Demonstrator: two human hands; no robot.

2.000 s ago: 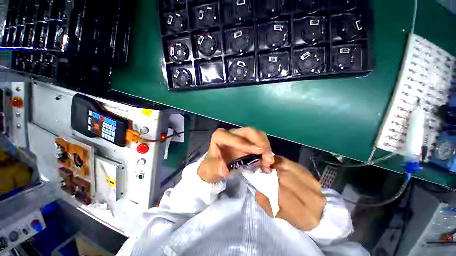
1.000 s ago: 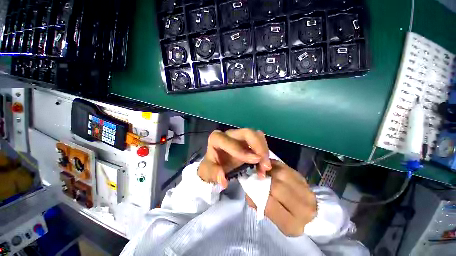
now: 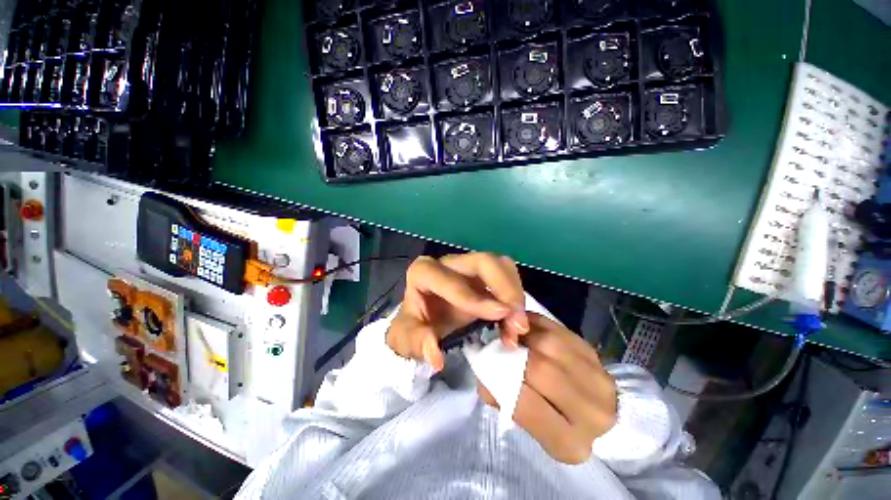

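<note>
My left hand [image 3: 445, 298] holds a small black part [image 3: 465, 335], likely a speaker unit, by its edges between thumb and fingers, close to my chest. My right hand [image 3: 562, 386] holds a crumpled white wiping cloth [image 3: 500, 374], its fingertips against the part. The fingers hide most of the part. The black blister tray [image 3: 469, 166] lies on the green mat with black discs in its pockets; one pocket in the front row holds no disc.
Stacked blister trays [image 3: 186, 88] stand at left. A white machine [image 3: 93, 220] with a handheld control panel [image 3: 193, 244] is at lower left. At right are a small-parts sheet [image 3: 821, 146], a glue syringe [image 3: 811, 254] with a hose, and a blue controller box [image 3: 871, 293].
Since two seconds ago both hands have shifted slightly left with the part turned a little, and the cloth has moved left and looks smaller. Little differs from one second ago.
</note>
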